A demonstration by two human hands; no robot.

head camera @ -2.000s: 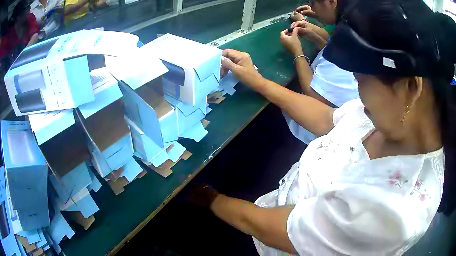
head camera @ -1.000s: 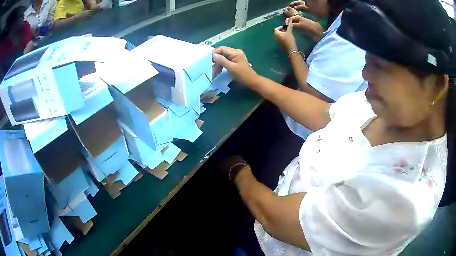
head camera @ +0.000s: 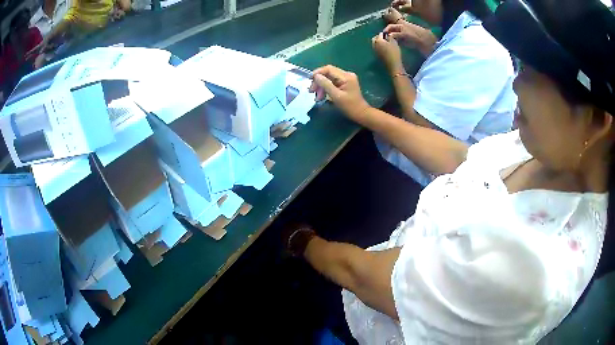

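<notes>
Neither my left hand nor my right hand is in view. Nearest in front of me, several erected white and light-blue cartons (head camera: 237,74) lean in a row on the worktop, their brown inner faces (head camera: 135,165) showing at open ends. One carton with a printed product picture (head camera: 57,128) lies tilted on top at the left. Another stands at the far left (head camera: 32,222). Stacks of flat carton blanks (head camera: 222,212) lie under the erected ones, with stepped tabs towards the bench edge.
The dark-green worktop (head camera: 249,232) runs diagonally. A seated person in a white blouse (head camera: 472,249) is on the right, one hand (head camera: 340,89) at blanks beyond the cartons, the other low in shadow. Another person in white (head camera: 465,81) sits beyond. People in red and yellow (head camera: 91,19) are across.
The neighbouring person's far hand has moved right, away from the end carton, uncovering blanks there. That person's head has shifted right in the picture. The cartons look almost unchanged.
</notes>
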